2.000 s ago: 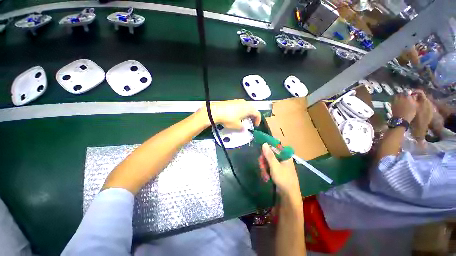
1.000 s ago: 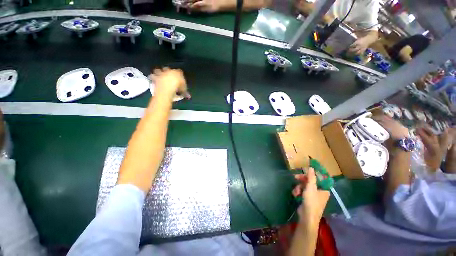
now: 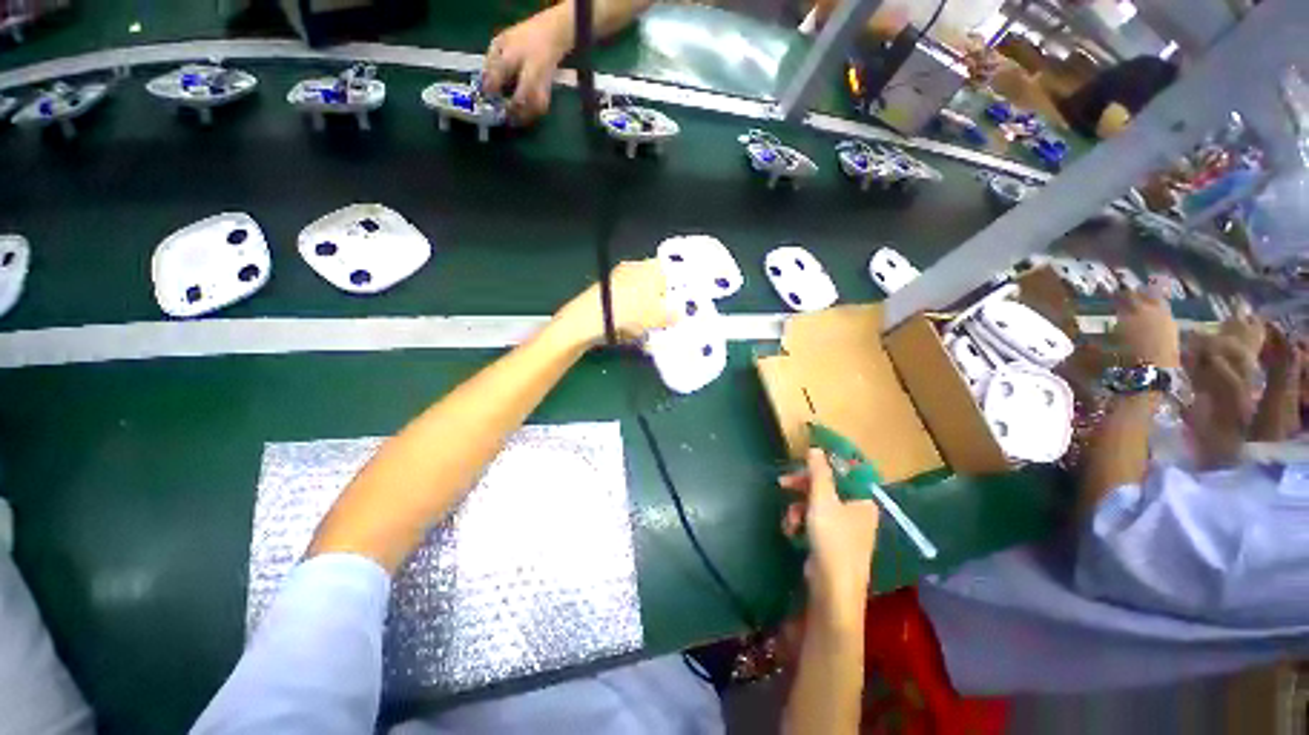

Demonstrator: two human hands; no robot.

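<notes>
My left hand (image 3: 640, 302) is at the belt's near white strip and holds a white plastic cover (image 3: 689, 353) by its left side. The cover's upper end is close to another white cover (image 3: 699, 267) on the belt; I cannot tell if they touch. My right hand (image 3: 821, 506) is closed on the green hot glue gun (image 3: 844, 462), over the cardboard flap's near edge. A translucent glue stick (image 3: 904, 523) sticks out of the gun's rear. A black cord (image 3: 675, 488) crosses the view and passes in front of my left hand.
The conveyor belt (image 3: 495, 237) carries more white covers and a far row of part-built units (image 3: 336, 94). Another person's hand (image 3: 531, 61) touches one unit. Bubble wrap (image 3: 531, 574) lies under my left forearm. The cardboard flap (image 3: 847, 395) and box of shells (image 3: 976, 417) are at right, near a slanting post (image 3: 1062, 172).
My left hand has moved right from the belt's covers at centre left, bringing a cover to the near strip. The gun appears further left and higher. Another person's hand has reached a far unit.
</notes>
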